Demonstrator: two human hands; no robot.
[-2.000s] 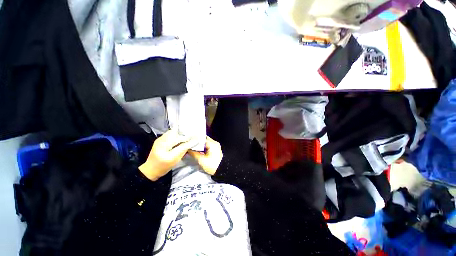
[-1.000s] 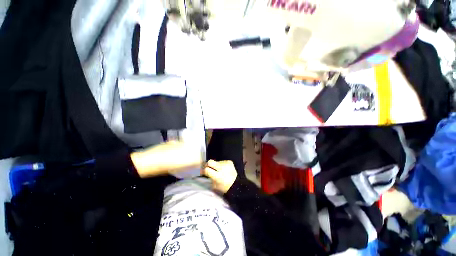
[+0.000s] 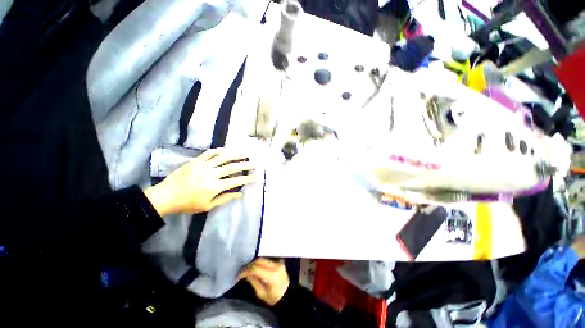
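A garment panel (image 3: 128,122) with pale grey reverse and black strips lies left of the sewing machine (image 3: 436,160), its right edge running up beside the needle area. My left hand (image 3: 202,182) lies flat on the panel with its fingers spread, over the pocket piece, which is mostly hidden. My right hand (image 3: 268,278) is at the table's front edge beside the panel's lower edge, blurred. Its fingers are bent and the fingertips touch or lie near the fabric; whether they grip it I cannot tell.
On the white table (image 3: 308,224) lie a dark flat rectangle with a red edge (image 3: 422,232), a black-and-white sticker (image 3: 458,227) and yellow tape (image 3: 483,232). Below are a red crate (image 3: 346,291) and black and grey fabric (image 3: 442,288). Blue fabric (image 3: 545,288) is at the right.
The view has tilted up, showing more of the machine. My left hand has left the panel's lower edge and moved up onto the fabric, its fingers spread. The pocket piece is now mostly covered.
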